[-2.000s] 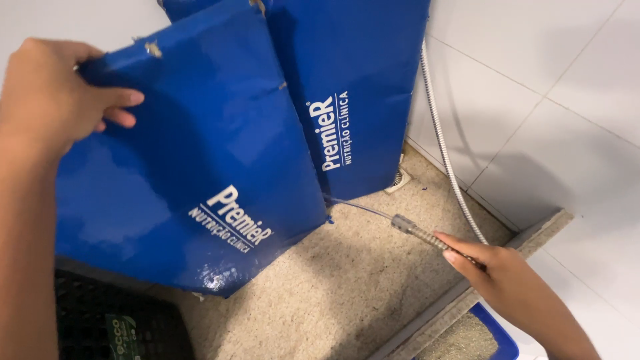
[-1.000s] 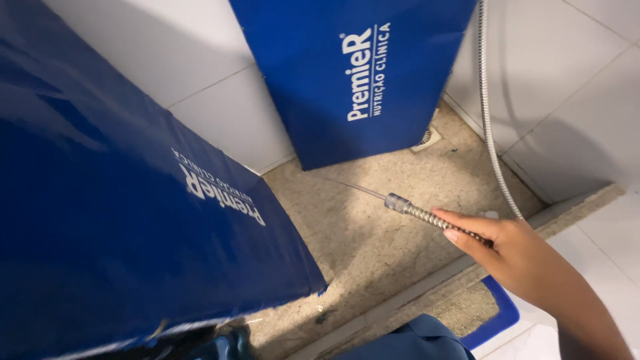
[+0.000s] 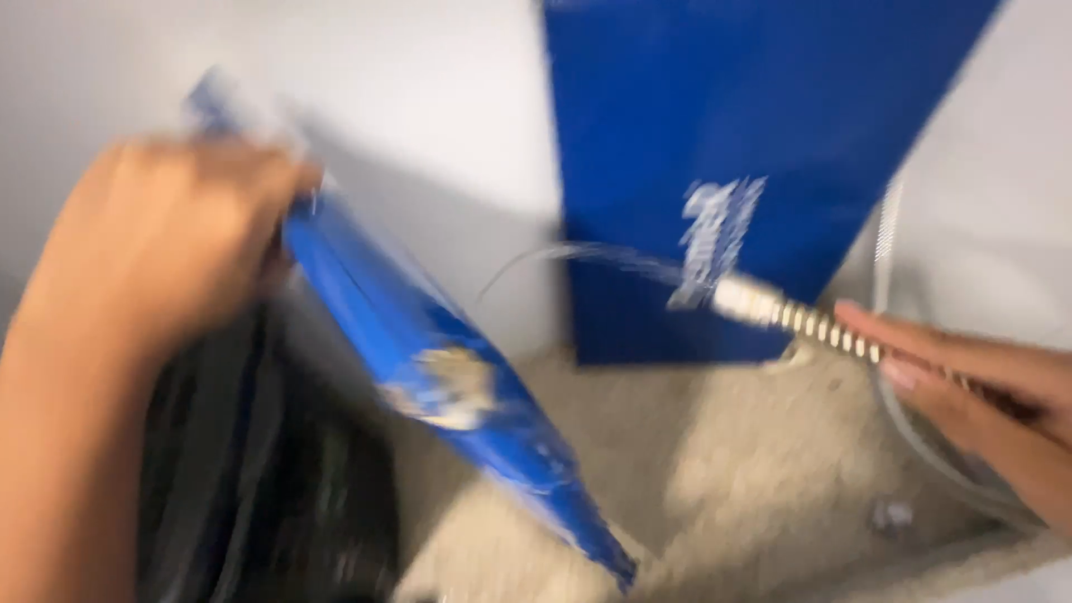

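Note:
My left hand [image 3: 176, 234] grips the upper end of a blue panel [image 3: 435, 360], seen nearly edge-on, with a worn patch along its edge. Between the fingers of my right hand [image 3: 946, 368] is the end of a flexible metal hose [image 3: 825, 328] with a pale fitting [image 3: 745, 299]. A thin curved stream, apparently water, leaves the fitting toward the left. Behind it a second blue panel [image 3: 737, 100] with white lettering stands against the wall, its lower edge at the speckled floor. Motion blur hides fine detail.
The speckled stone floor [image 3: 754, 444] meets a white wall [image 3: 444, 100]. A dark object [image 3: 318, 486], possibly a crate, sits below my left hand. The rest of the hose [image 3: 886, 234] hangs at the right, and a raised ledge [image 3: 946, 561] crosses the lower right.
My left hand, out of view one second ago, is visible again on the near panel. That panel has turned from showing its broad face to nearly edge-on. The view has shifted.

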